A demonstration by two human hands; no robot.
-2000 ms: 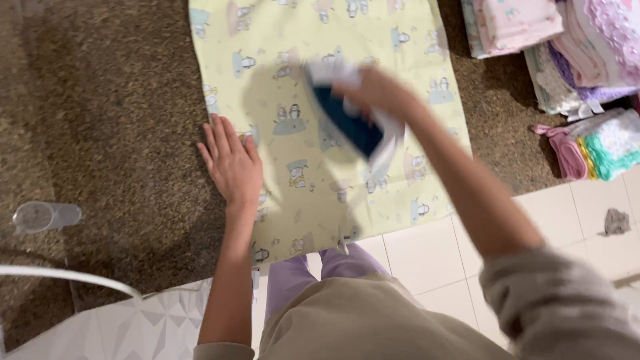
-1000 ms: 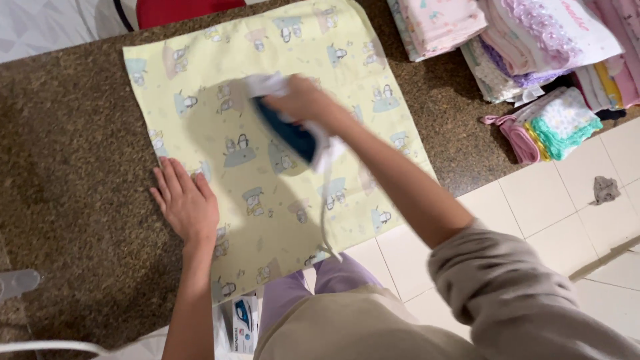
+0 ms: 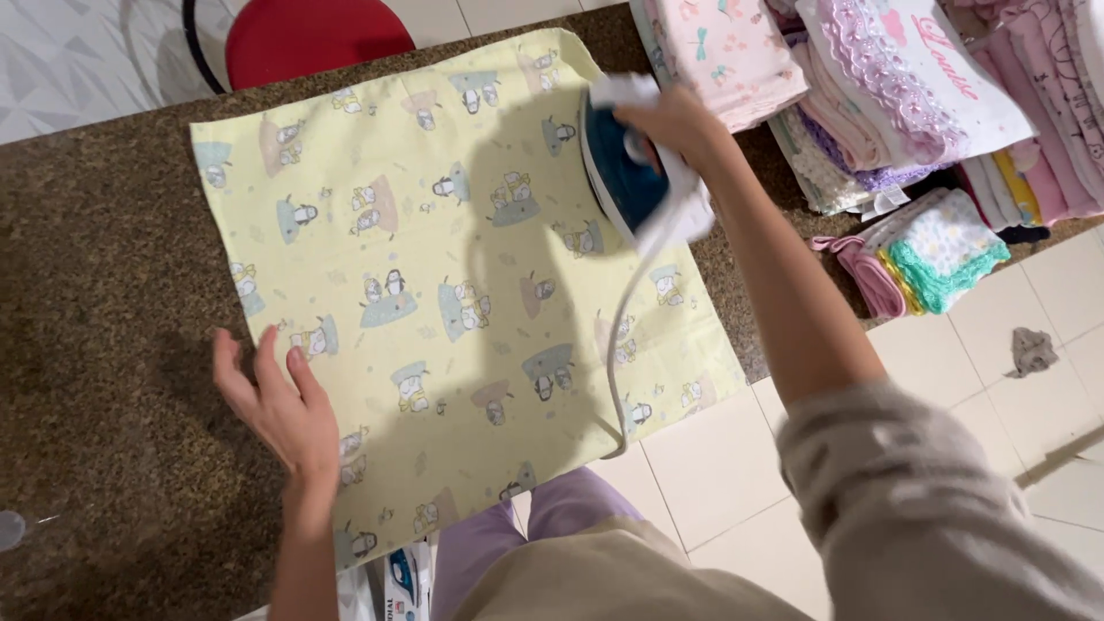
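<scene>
A pale yellow cloth with a penguin print (image 3: 431, 259) lies spread over the brown speckled stone countertop (image 3: 95, 345), its near edge overhanging. My right hand (image 3: 677, 129) grips the handle of a blue and white clothes iron (image 3: 625, 172), which is at the right side of the cloth near the far corner. The iron's grey cord (image 3: 614, 371) runs down across the cloth to the near edge. At the left edge of the cloth is my left hand (image 3: 289, 401), fingers apart and holding nothing; whether it touches the cloth cannot be told.
Folded baby cloths (image 3: 724, 60) and a stack with lilac lace trim (image 3: 897, 86) stand at the right, with a smaller green-edged bundle (image 3: 949, 250) closer to me. A red round seat (image 3: 315, 39) is beyond the counter. Below the near edge stands a box (image 3: 405, 578).
The iron, in my right hand, has moved from the middle of the cloth to its right side. My left hand, flat on the cloth's left edge before, now has its fingers raised. The view has shifted.
</scene>
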